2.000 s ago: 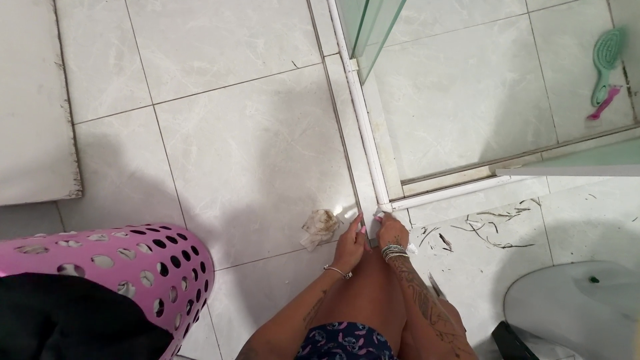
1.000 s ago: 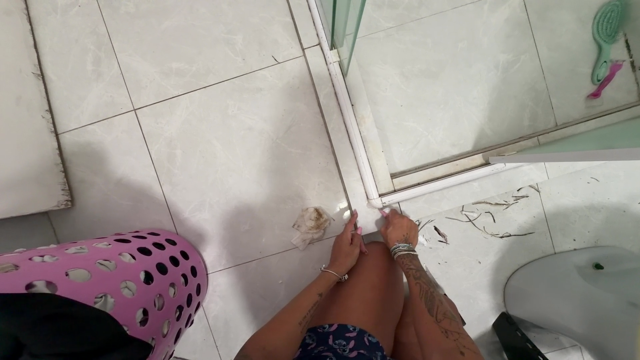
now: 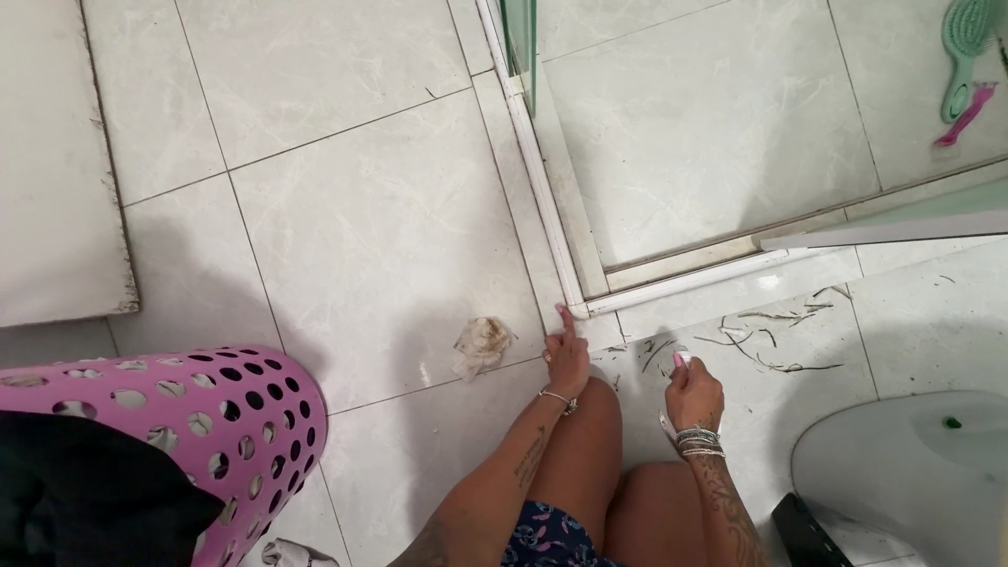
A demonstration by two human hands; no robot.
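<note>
My left hand (image 3: pixel 567 354) touches the corner of the white shower-frame rail (image 3: pixel 539 181) with its index finger extended, and it holds nothing that I can see. Off to its right, my right hand (image 3: pixel 694 395) is closed on a small white object (image 3: pixel 683 357), mostly hidden by the fingers. Dark peeled strips (image 3: pixel 776 364) lie scattered on the tiles beyond my right hand. A crumpled, stained tissue (image 3: pixel 482 346) rests on the floor left of my left hand. Beside my right wrist, a thin light-coloured tool (image 3: pixel 668 425) lies partly hidden.
A pink perforated laundry basket (image 3: pixel 268 370) with dark cloth (image 3: pixel 94 488) stands at lower left. Glass shower panels (image 3: pixel 906 216) rise from the frame. Inside lie a green hairbrush (image 3: pixel 958 71) and a pink razor (image 3: pixel 965 118). A white toilet (image 3: pixel 835 441) and a black object (image 3: pixel 807 531) are at lower right.
My right hand has moved away from the frame corner, back and to the right. My left index finger now reaches out to the corner.
</note>
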